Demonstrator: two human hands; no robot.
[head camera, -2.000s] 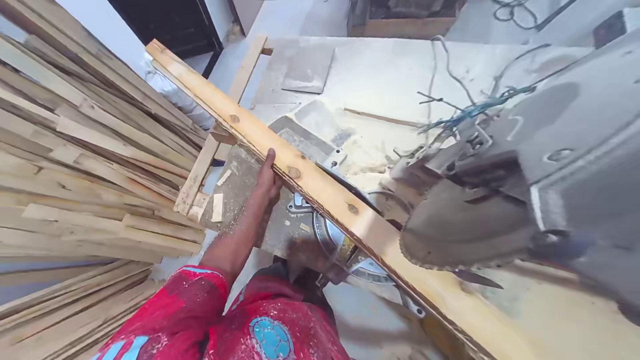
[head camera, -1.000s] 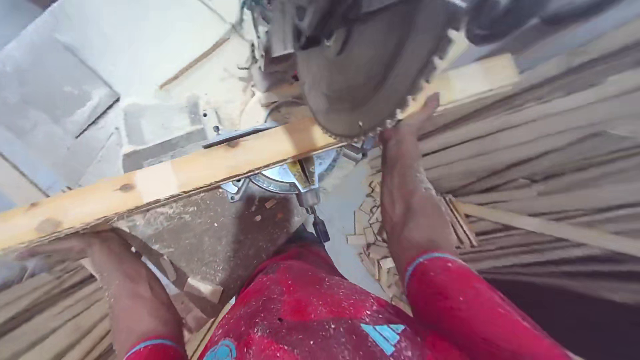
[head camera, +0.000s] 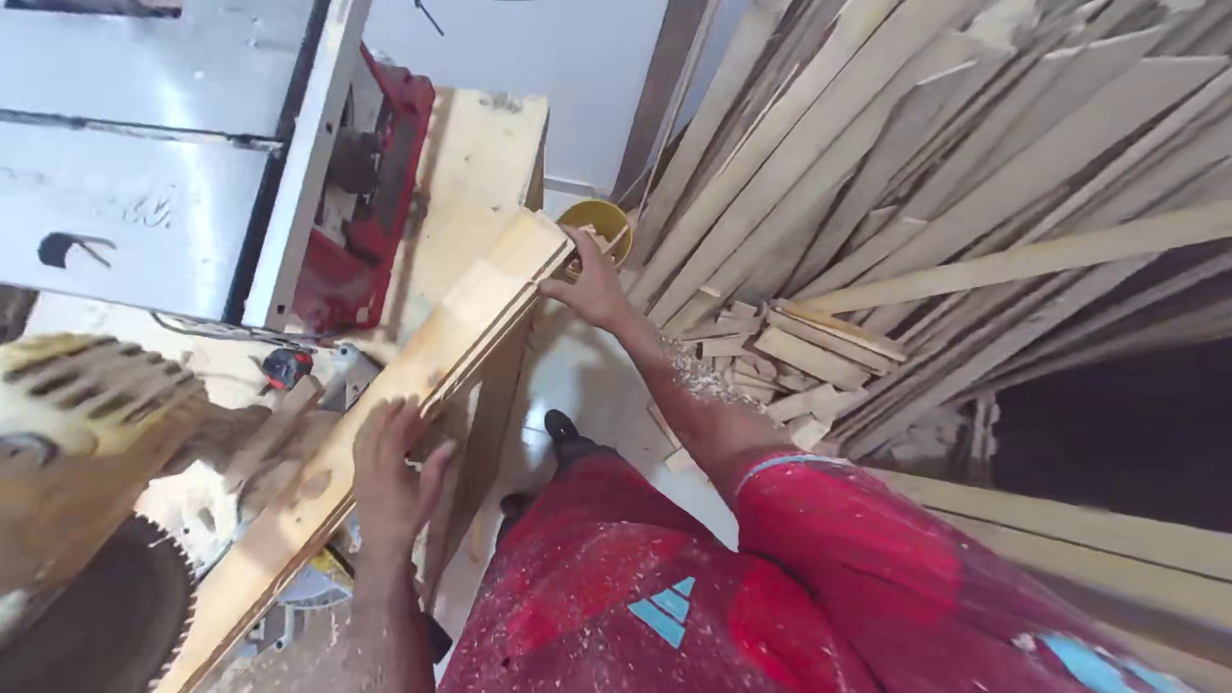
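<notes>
A long wooden plank (head camera: 380, 395) runs diagonally from the lower left to the upper middle, with a seam or a second layer along its near edge. My right hand (head camera: 589, 284) grips its far end, fingers and thumb at the edge. My left hand (head camera: 395, 472) rests with its fingers on the middle of the plank, thumb apart from the wood. At the lower left stands a miter saw's toothed circular blade (head camera: 120, 606), beside the plank; whether they touch cannot be told. Part of the saw's blue-grey base (head camera: 313, 587) shows under the plank.
A table saw's metal top (head camera: 144, 192) with a red body (head camera: 371, 221) stands at upper left. A yellow bucket (head camera: 616, 217) holding wood scraps is beyond my right hand. Wood offcuts (head camera: 808, 356) lie on the floor, near many leaning boards (head camera: 924, 164) on the right.
The view has swung far round. My right hand, beside the blade before, is now at the plank's end; my left hand has moved from beneath the plank's other part onto its face.
</notes>
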